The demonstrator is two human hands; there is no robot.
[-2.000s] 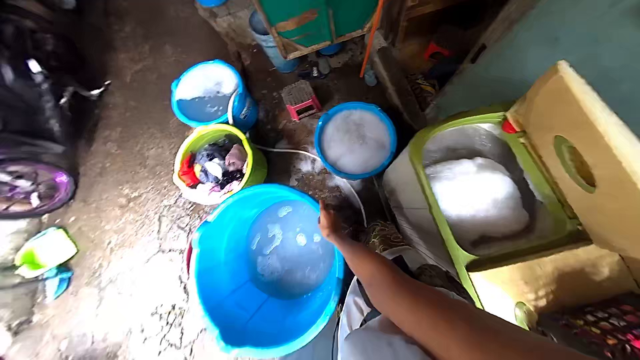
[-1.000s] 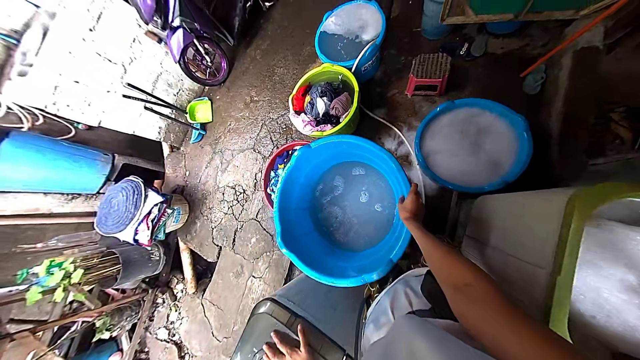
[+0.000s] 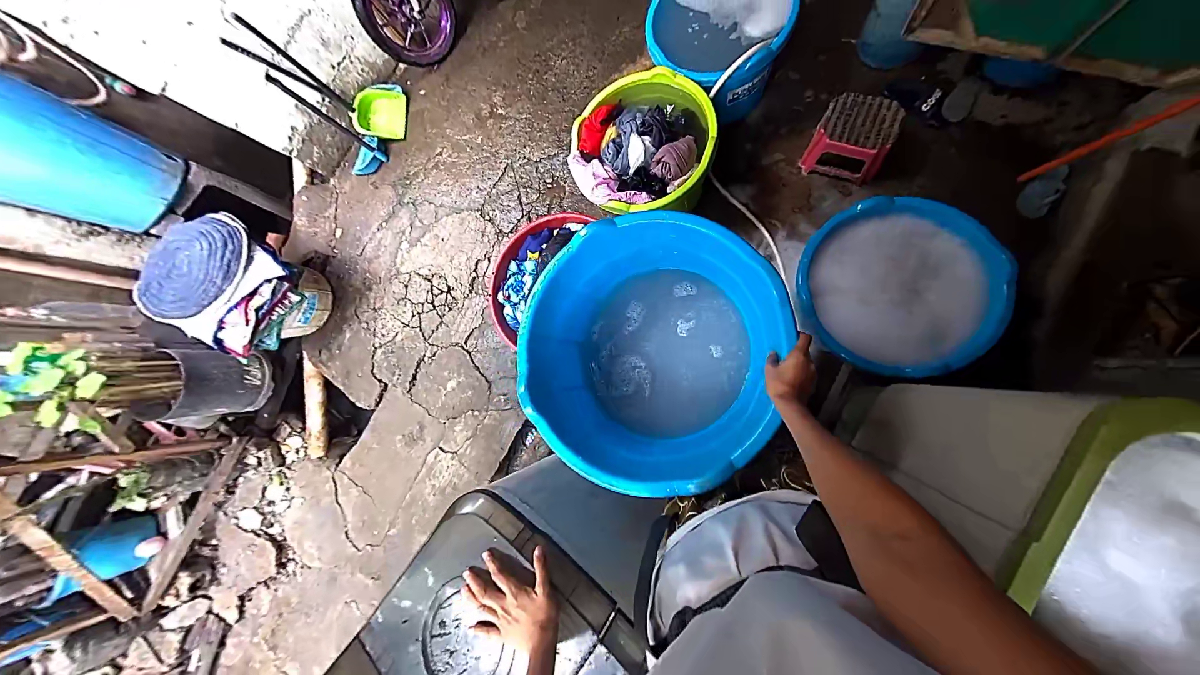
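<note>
My right hand (image 3: pixel 793 371) grips the right rim of a large blue plastic basin (image 3: pixel 553 375), which holds cloudy water (image 3: pixel 670 356) with a few patches of foam. My left hand (image 3: pixel 514 598) lies with spread fingers on the grey plastic lid (image 3: pixel 450 572) of a bin or machine at the bottom. A red basin (image 3: pixel 506 272) of clothes shows partly behind the blue basin's left side. Just beyond it stands a lime-green bucket (image 3: pixel 701 141) with mixed clothes. To the right is a blue tub (image 3: pixel 1001 281) full of suds.
A washing machine (image 3: pixel 966 459) with a green rim and foamy drum stands at lower right. Farther off are a blue bucket (image 3: pixel 759 84) with a hose (image 3: pixel 750 217), a pink stool (image 3: pixel 848 155) and a green dustpan (image 3: pixel 380 112). Cracked concrete and debris lie at left.
My left hand has come into view and rests on the grey lid. My right hand stays at the blue basin's rim. The view has swung left.
</note>
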